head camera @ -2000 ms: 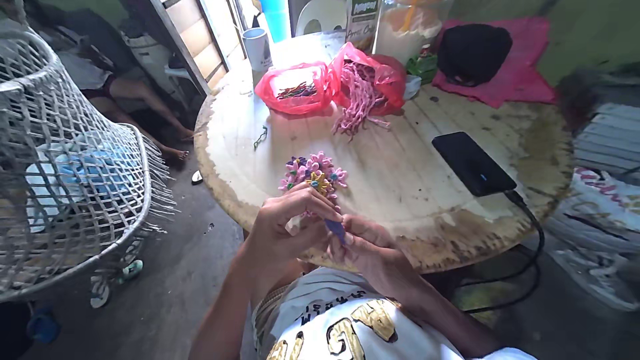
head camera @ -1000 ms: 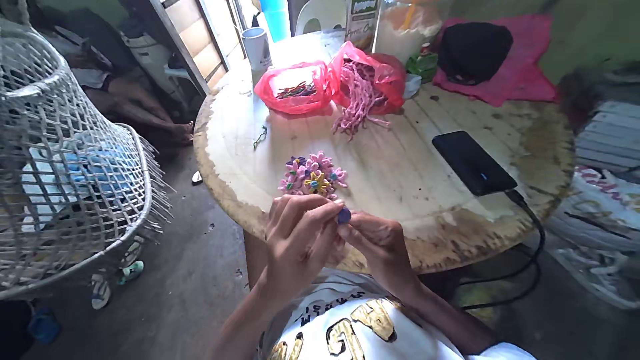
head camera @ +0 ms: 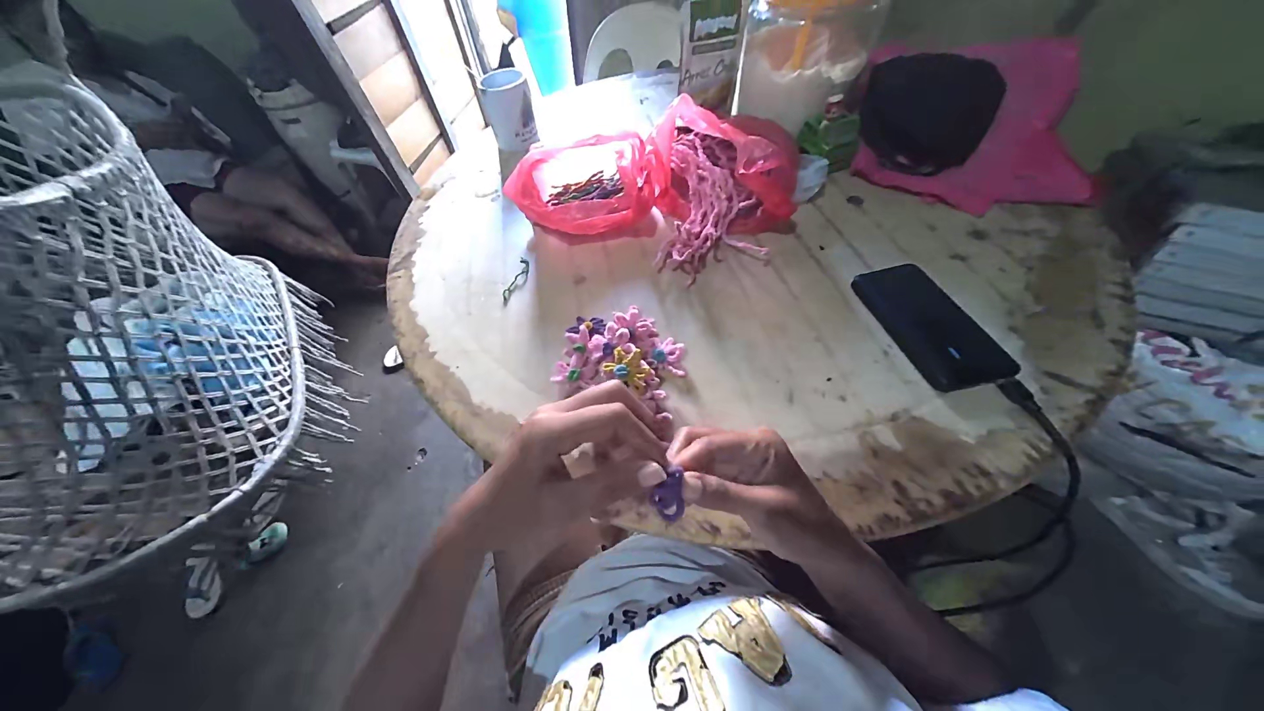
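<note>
Between the fingertips of both hands is a small looped purple piece (head camera: 669,496), held over the near edge of the round wooden table. My left hand (head camera: 583,459) pinches it from the left, fingers bent. My right hand (head camera: 746,474) grips its other side with thumb and index finger. Just beyond the fingers lies a pile of small pink flower pieces (head camera: 617,348), with a yellow one and some purple and blue parts among them. The left fingers partly hide the near end of this pile.
Pink plastic bags (head camera: 578,219) hold dark twisted strands and pink fuzzy strands (head camera: 706,197). A green twisted strand (head camera: 515,280) lies at left. On the right, a black power bank (head camera: 933,326) has a cable (head camera: 1065,464) hanging off the edge. A mug (head camera: 509,109), a jar (head camera: 795,84) and a black cap (head camera: 930,111) stand farther back.
The purple piece between my fingers now shows as an open loop; a second ago it looked compact and round. Both hands stay close together near the table edge.
</note>
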